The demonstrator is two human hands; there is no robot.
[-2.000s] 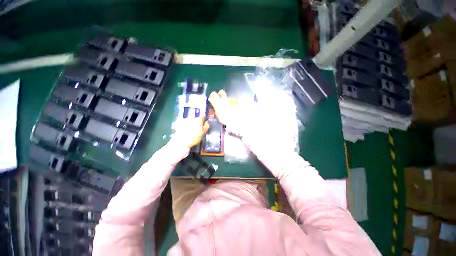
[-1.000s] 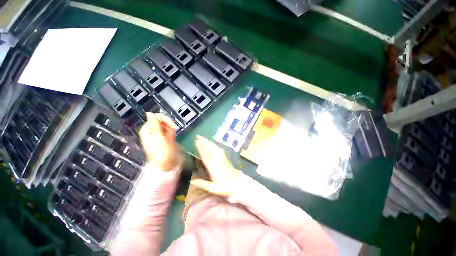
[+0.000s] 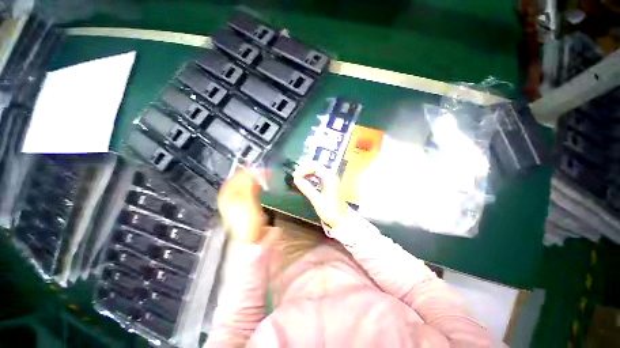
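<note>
A blister tray (image 3: 139,126) holds dark housings (image 3: 253,94) in two rows. My left hand (image 3: 241,198) is blurred at the tray's lower right corner; whether it holds anything is unclear. My right hand (image 3: 322,192) is at the lower end of the adhesive label sheet (image 3: 329,141), fingers bent together. A small dark shape shows at its fingertips, but a grip on it cannot be made out. The orange jig (image 3: 362,151) lies right of the sheet, partly under glare, with no housing seen on it.
A shiny plastic bag (image 3: 459,163) glares beside the jig, with dark panels (image 3: 513,139) at its right. A white paper sheet (image 3: 80,103) lies upper left. Tray stacks (image 3: 146,255) stand lower left and at the far right. A pale post (image 3: 578,92) slants in at right.
The view has shifted. My right hand has moved from the bench's front edge up to the label sheet. My left hand has moved right along the tray's lower edge. Earlier, a dark housing lay on the jig.
</note>
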